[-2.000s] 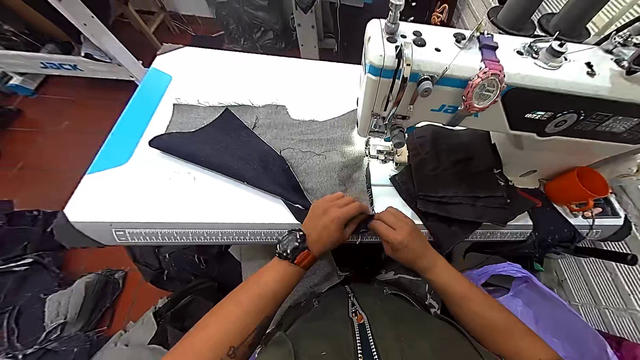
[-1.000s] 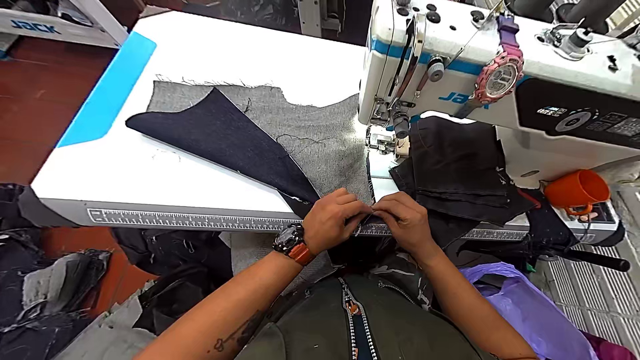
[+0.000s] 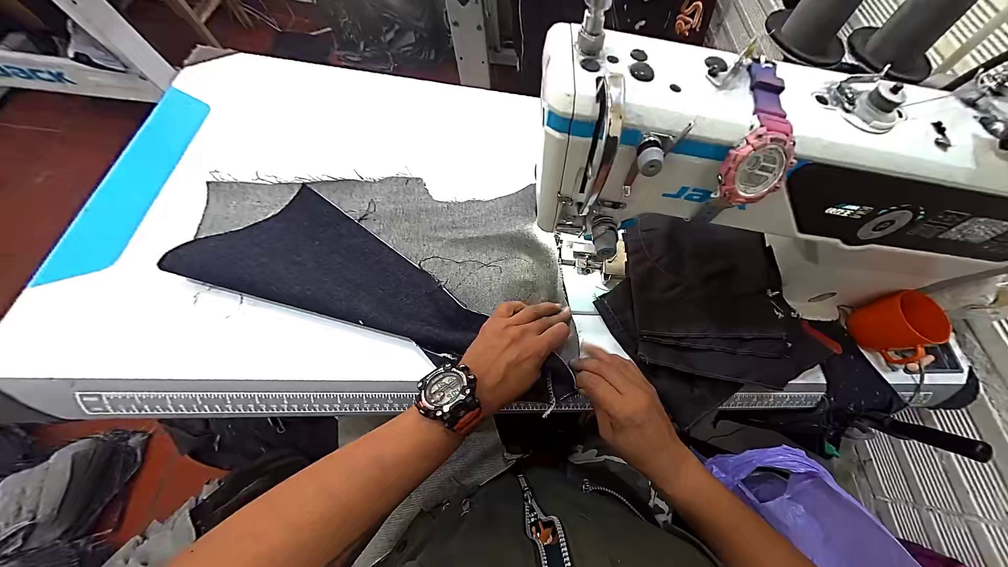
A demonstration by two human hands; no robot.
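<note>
A grey denim piece (image 3: 472, 228) lies on the white sewing table, its right edge by the presser foot (image 3: 587, 256) of a Jack sewing machine (image 3: 677, 150). Over it a dark blue denim piece (image 3: 315, 268) is folded back. My left hand (image 3: 524, 346), with a black watch on the wrist, lies on the cloth below the presser foot, fingers together and pressing down. Just right of it, at the table's front edge, my right hand (image 3: 622, 390) has its fingertips at the cloth's edge; whether they pinch it cannot be told. The needle is not plain to see.
Folded black cloth pieces (image 3: 705, 291) lie right of the presser foot. An orange cup (image 3: 902, 323) stands at the table's right end. A pink and purple watch (image 3: 760, 161) hangs on the machine. A purple plastic bag (image 3: 803, 504) is below right. Dark cloth heaps (image 3: 67, 488) lie lower left.
My left hand has moved up from the table's front edge onto the cloth, towards the presser foot. The two hands, close together at the edge before, are now a little apart.
</note>
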